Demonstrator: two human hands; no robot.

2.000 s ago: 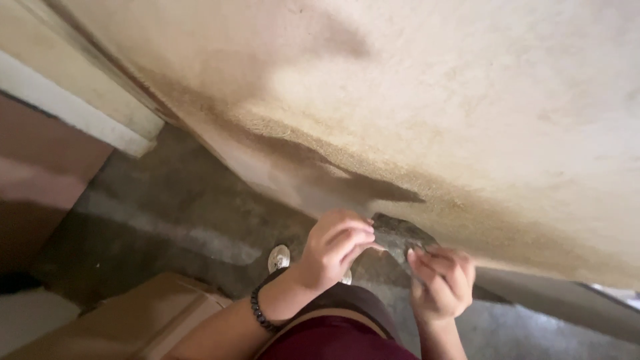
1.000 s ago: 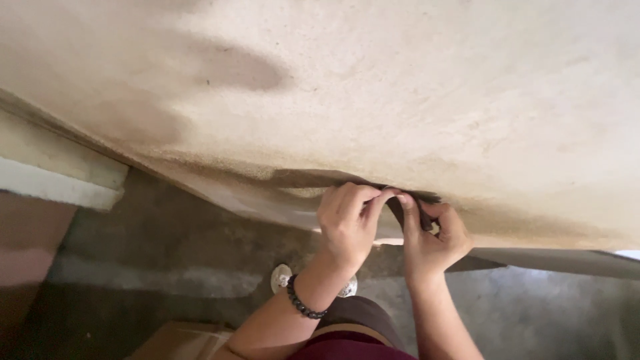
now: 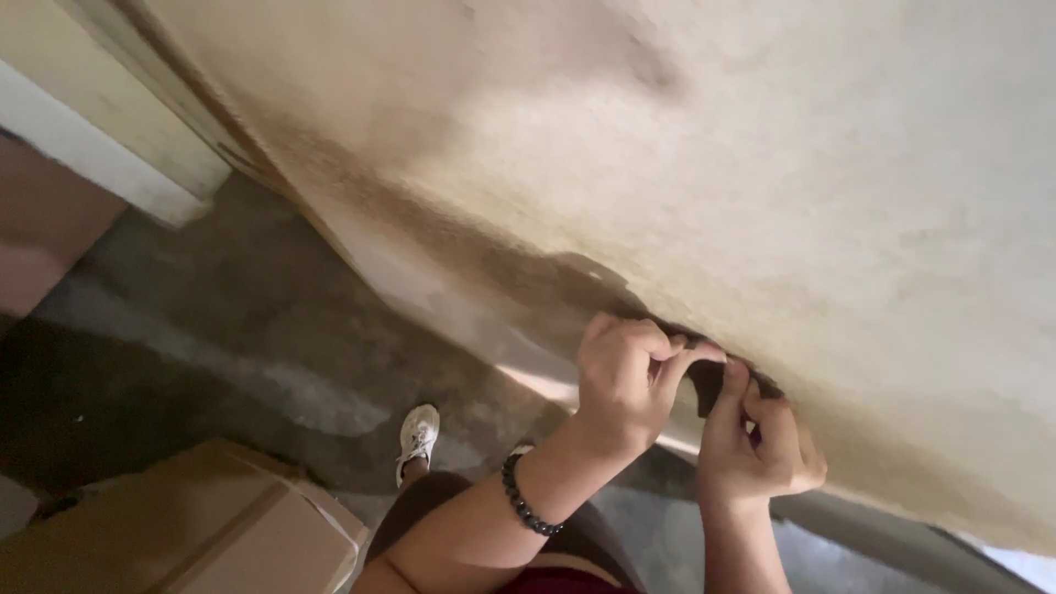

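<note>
A dark, thin, flexible piece (image 3: pixel 706 386) is pinched between my two hands, close against the pale wall-like surface (image 3: pixel 742 181); its material cannot be told. My left hand (image 3: pixel 631 379), with a dark beaded bracelet (image 3: pixel 525 503) on the wrist, has its thumb and fingers closed on the left part of the piece. On the right part, my right hand (image 3: pixel 763 437) grips with thumb and bent fingers. The two thumbs nearly meet at the middle of the piece. Part of it is hidden behind my fingers.
A cardboard box (image 3: pixel 198 528) stands at lower left on the dark, smooth floor (image 3: pixel 247 330). One white shoe (image 3: pixel 419 433) shows below the hands. A whitish ledge or beam (image 3: pixel 99 140) juts in at upper left. Brown staining and shadows run along the pale surface's lower part.
Two seconds ago the dark piece was held flatter and more in view between my hands; since then both hands have drawn together and bent it. The view has turned and shifted.
</note>
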